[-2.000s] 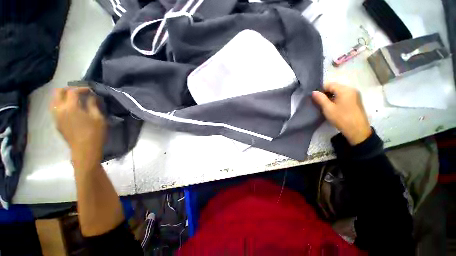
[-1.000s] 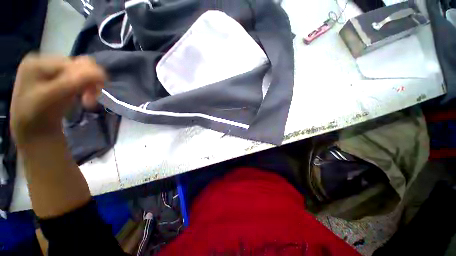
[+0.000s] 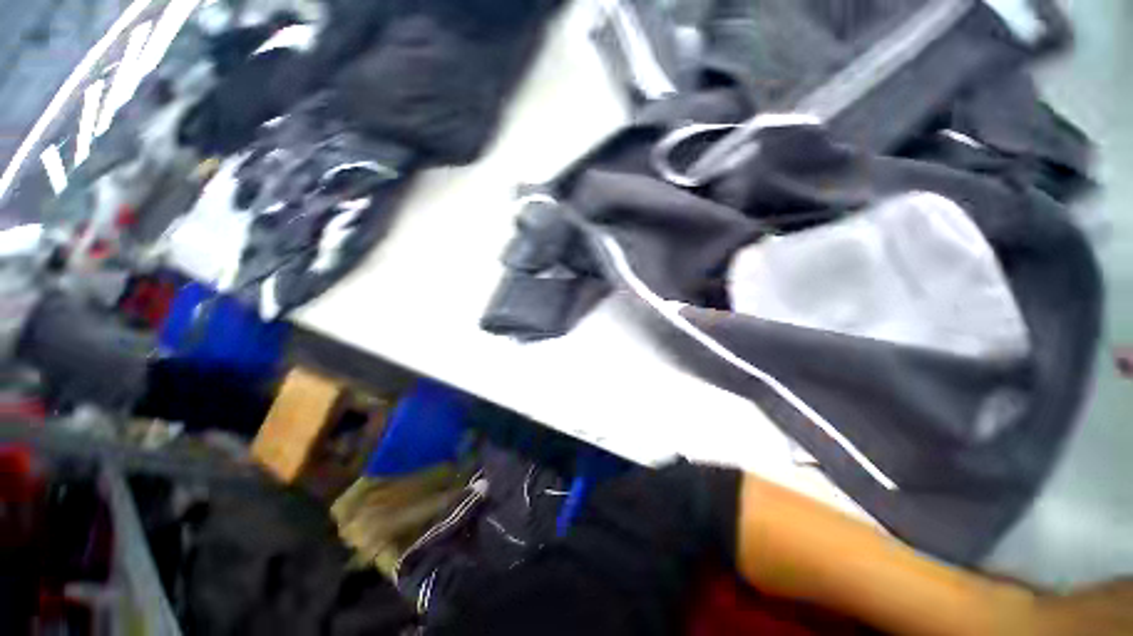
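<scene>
The dark grey jacket (image 3: 870, 292) lies spread on the table. Its pale grey-white pocket bag (image 3: 882, 273) faces up. White piping (image 3: 746, 360) runs along the front edge down to a corner near the table edge. My left forearm crosses the bottom right, below the garment. My left hand (image 3: 1096, 616) is blurred and cut off by the bottom right corner, so its fingers and anything in them are hidden. My right hand is out of the picture. No needle can be made out.
A black and dark grey garment pile (image 3: 410, 75) lies on the table's left part. Below the table (image 3: 435, 267) are blue bins (image 3: 416, 429), a wooden stool (image 3: 296, 422) and dark garments with white lines. More blurred garments and clutter fill the far left.
The view has swung left, so the jacket appears further right and the pink tool and metal box are gone from view. My left arm has moved from the left down to the bottom right.
</scene>
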